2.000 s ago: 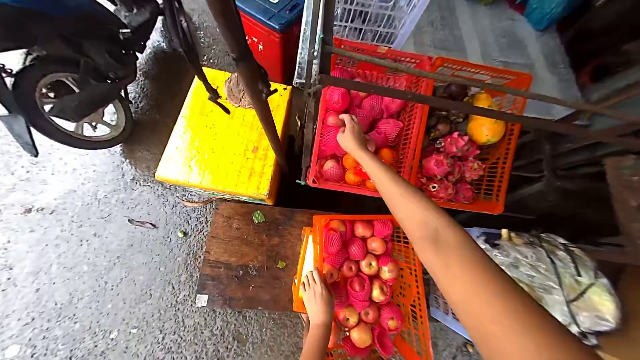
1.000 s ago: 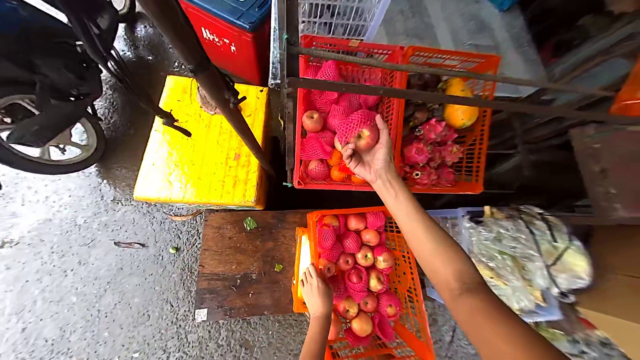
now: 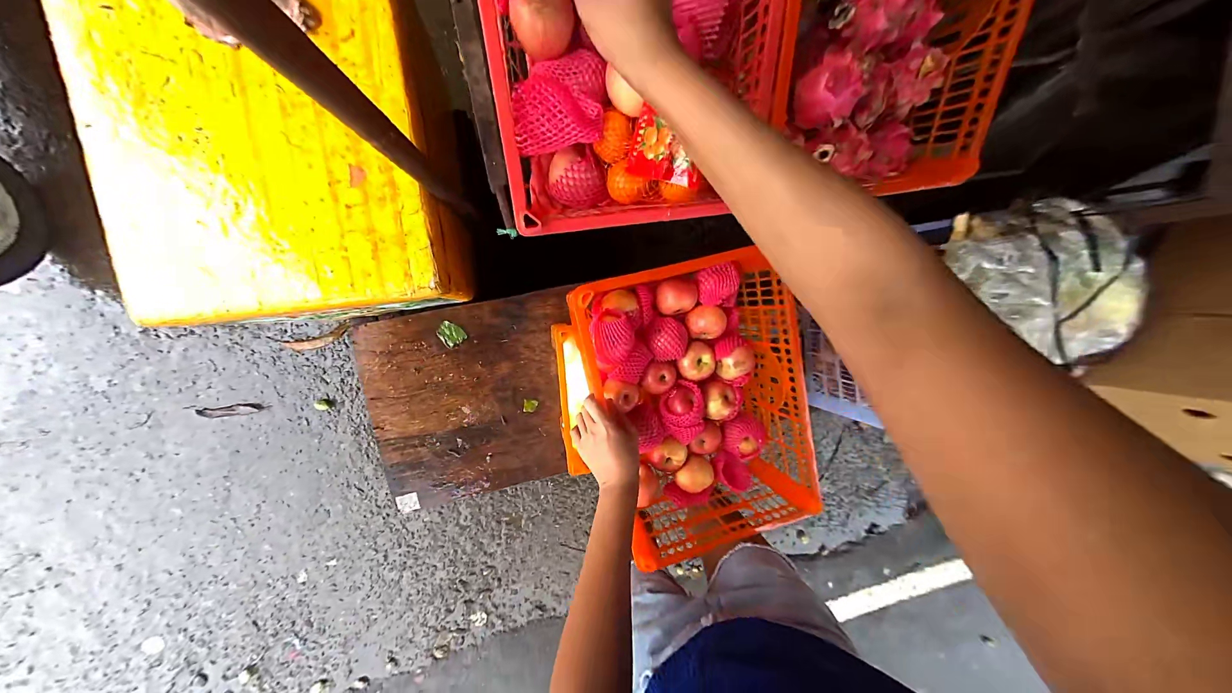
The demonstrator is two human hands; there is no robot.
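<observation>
My left hand grips the left rim of the lower orange plastic crate, which holds apples, many in pink foam nets. My right hand reaches over the upper red plastic crate and is cut off by the top edge; its fingers and anything in them are out of sight. Under and beside that hand lie apples in pink foam nets, several oranges and a red printed packet. An orange crate with dragon fruit adjoins it on the right.
A yellow box stands at upper left, with a dark pole slanting across it. A wooden board lies on wet pavement left of the lower crate. At right are a clear plastic bag and cardboard.
One second ago my right hand held a netted apple above the upper crate; now its fingers are out of frame. My left hand stays at the lower crate's rim. The view has tilted down.
</observation>
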